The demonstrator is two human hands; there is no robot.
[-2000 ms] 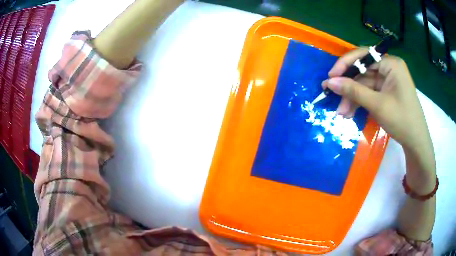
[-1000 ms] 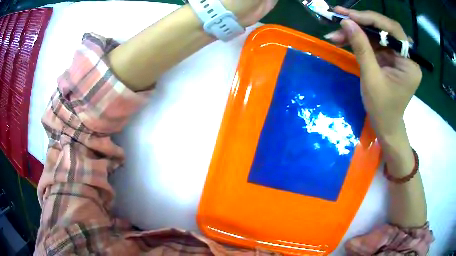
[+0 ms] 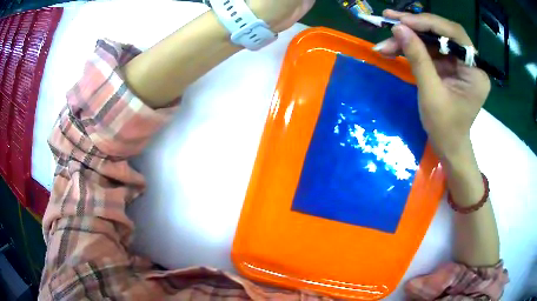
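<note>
My right hand [image 3: 444, 76] holds a black pen-like tool [image 3: 459, 52] with white bands; its pale tip points left at a small electronic module [image 3: 358, 8] beyond the tray's far edge. Whether the tip touches it I cannot tell. My left hand [image 3: 284, 9] is cut off by the top edge; its fingers and anything in them are hidden. A blue sheet [image 3: 330, 176] with white glare lies in the orange tray [image 3: 318, 258]. Tiny pieces on the sheet cannot be told from the glare.
The orange tray lies on a white pad [image 3: 194, 194]. A red ribbed tray [image 3: 20, 94] is at the left edge. A thin black phone frame [image 3: 507, 44] lies on the green mat [image 3: 521, 100] at the upper right.
My right hand has moved from over the blue sheet up beyond the tray's far edge with the tool. My left forearm with the watch has come further into view. The module now shows at the top.
</note>
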